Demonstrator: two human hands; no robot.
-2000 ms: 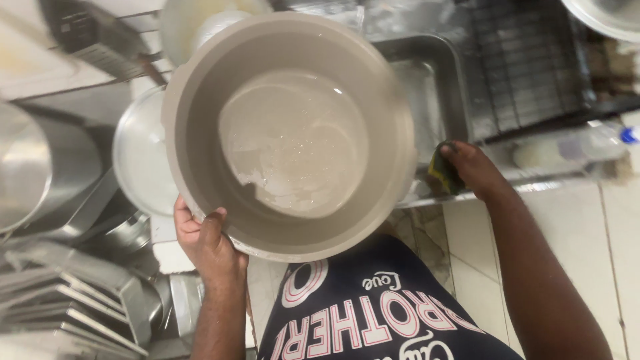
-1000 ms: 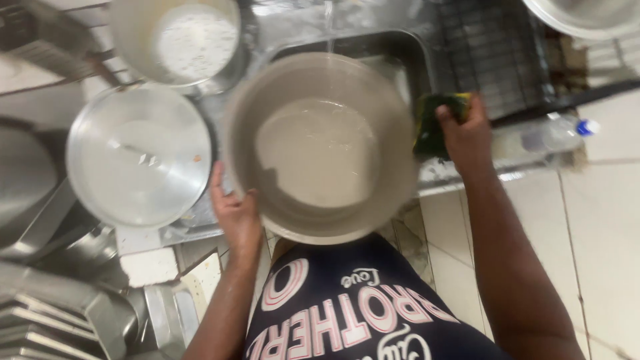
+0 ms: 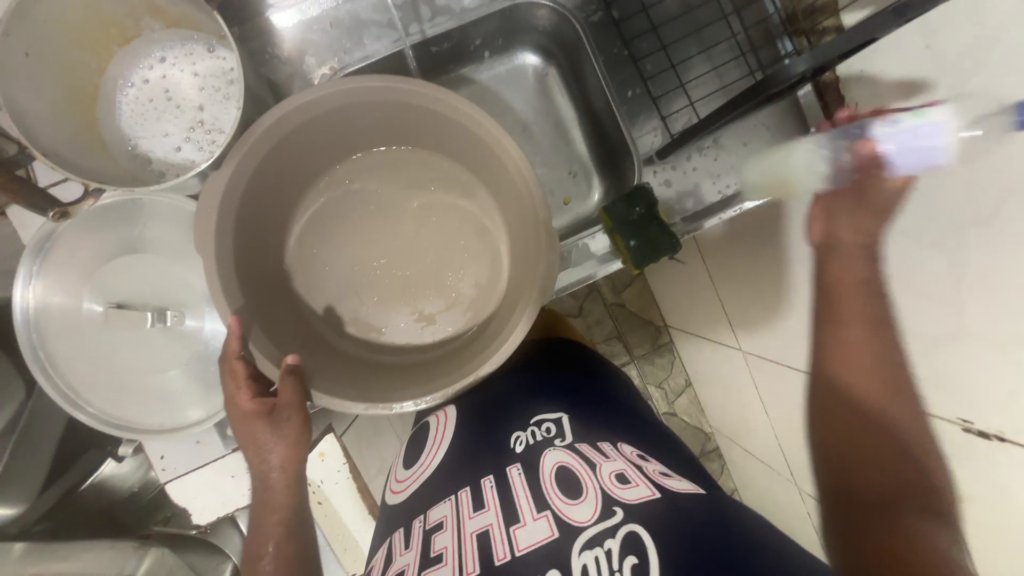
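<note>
My left hand (image 3: 268,408) grips the lower left rim of a large beige plastic basin (image 3: 384,240), thumb over the edge. Some water lies in the basin, which is held over the left part of a stainless steel sink (image 3: 536,120). Out to the right, my right hand (image 3: 860,176) is closed around a clear plastic bottle (image 3: 808,164) with a pale label and a blue cap; it is blurred and holds pale liquid. A green and yellow scouring sponge (image 3: 642,227) rests on the sink's front edge, right of the basin, touched by neither hand.
At upper left stands a pot (image 3: 172,96) with foamy water. Below it lies a round aluminium lid (image 3: 120,344) with a metal handle. A black wire rack (image 3: 688,48) is on the drainboard right of the sink bowl. A thin stream of water (image 3: 402,40) falls behind the basin.
My right hand has let go of the sponge, now on the sink edge, and has taken the bottle that lay at the right and lifted it. My left hand still holds the basin.
</note>
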